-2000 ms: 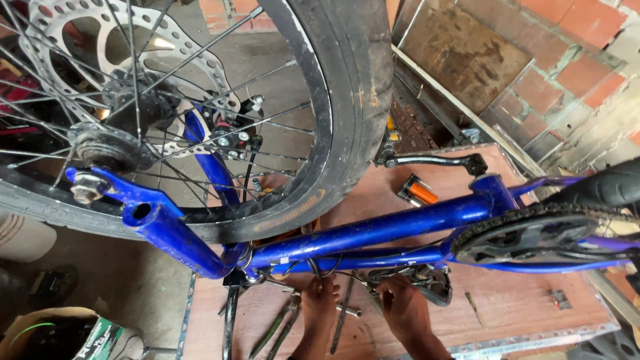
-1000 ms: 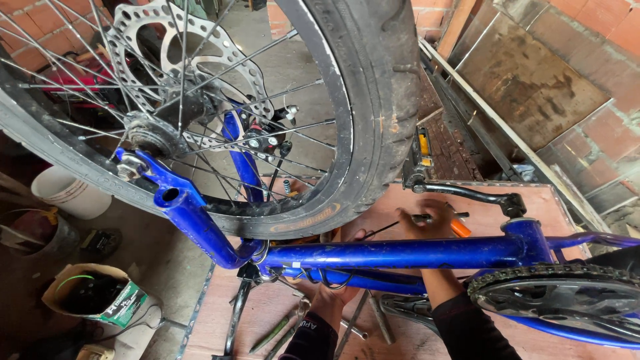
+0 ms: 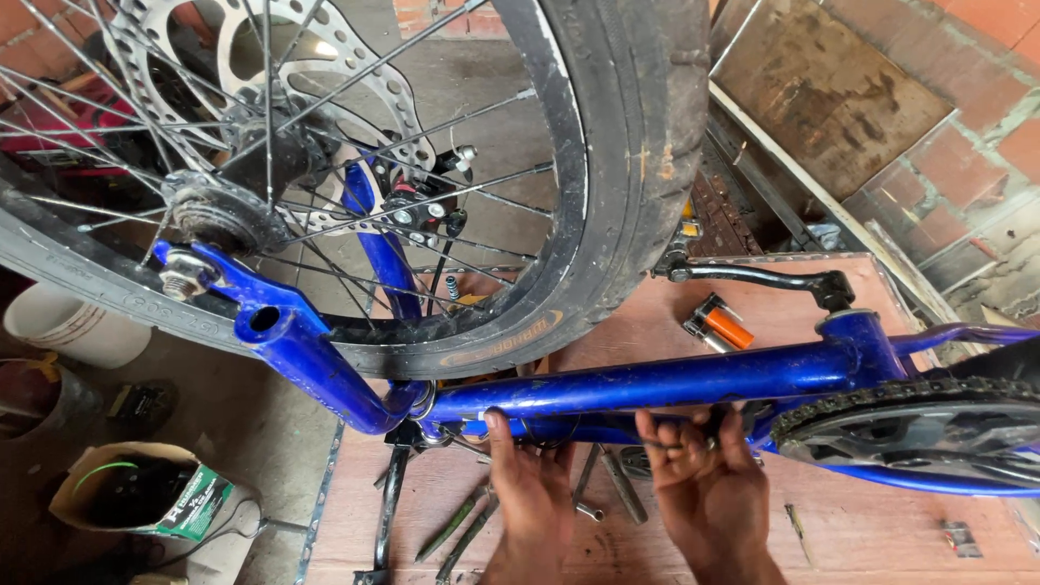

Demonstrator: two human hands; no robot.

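A blue bicycle frame [image 3: 650, 382] lies upside down across a wooden tabletop, its front wheel's tire [image 3: 650, 162] at the upper left with a disc brake rotor [image 3: 406, 106]. My left hand [image 3: 528, 487] touches the frame's tubes near the head tube, thumb on the main tube, its fingers partly hidden beneath. My right hand [image 3: 711, 479] is under the tubes further right, fingers curled around a small thin dark item that I cannot identify. Cables [image 3: 552, 431] run by the lower tube. A chainring with chain [image 3: 910, 431] and a crank arm [image 3: 764, 276] are at the right.
An orange-handled tool [image 3: 723, 323] lies behind the frame. Several hand tools [image 3: 463, 520] and a socket-ended wrench [image 3: 589, 510] lie in front, near the black handlebar [image 3: 390, 504]. On the floor at left stand a white bucket [image 3: 77, 325] and an open cardboard box [image 3: 138, 496]. A brick wall rises at right.
My right hand was behind the main tube by the orange-handled tool one second ago; it has come back to the near side. The orange-handled tool lies on the tabletop. My left hand stays near the head tube.
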